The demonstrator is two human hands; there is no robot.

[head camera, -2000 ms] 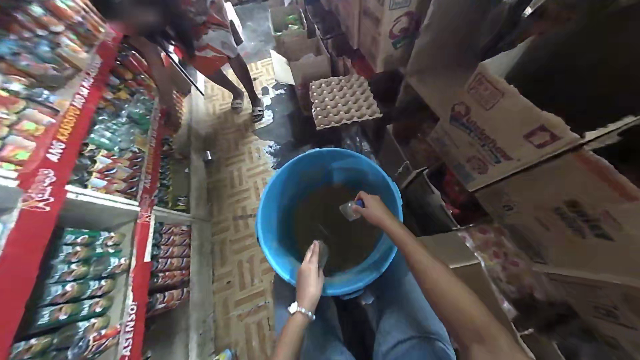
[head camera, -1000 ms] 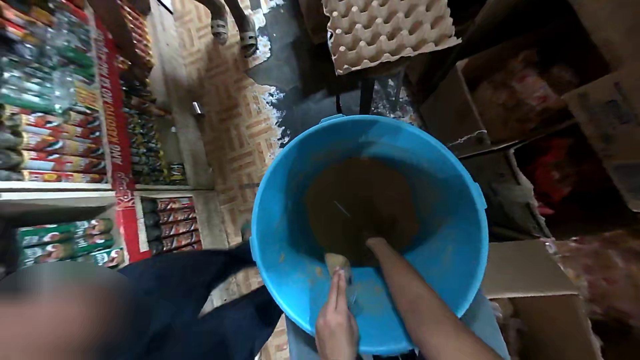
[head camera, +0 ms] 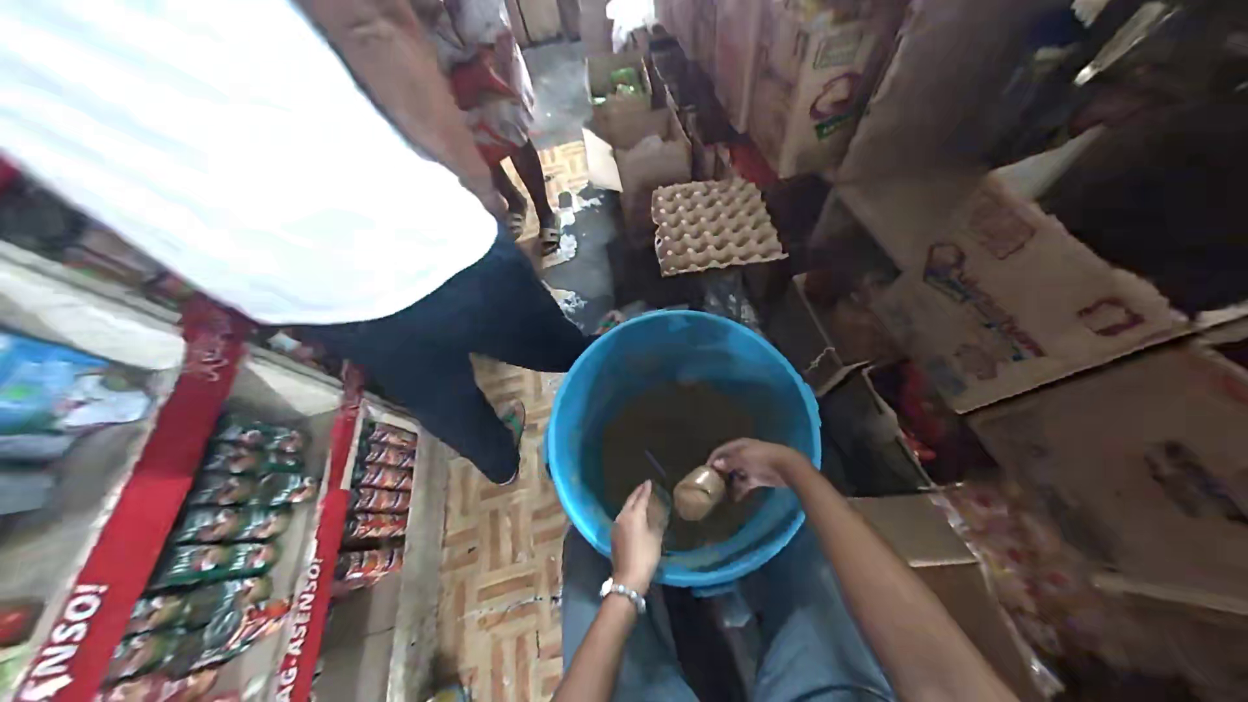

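Observation:
A large blue plastic tub (head camera: 682, 336) stands between my knees, with brown contents (head camera: 634, 419) low inside it. Over them, my right hand (head camera: 756, 466) grips a small clear container (head camera: 699, 492) filled with brown material. Close beside it, on the left, my left hand (head camera: 639, 536) holds what looks like a clear plastic bag, mostly hidden by the fingers. A thin, dark stick-like thing (head camera: 655, 462) shows above that hand; what it belongs to cannot be told.
A person in a white top and dark trousers (head camera: 439, 361) stands at the tub's left; another person's legs (head camera: 531, 185) are farther back. Shelves of packets (head camera: 224, 497) line the left. An egg tray (head camera: 717, 224) lies beyond the tub, and cardboard boxes (head camera: 1004, 292) crowd the right.
My right hand, low in the tub a second ago, is now raised with the filled container. The person in dark trousers now stands beside the tub. The view has shifted.

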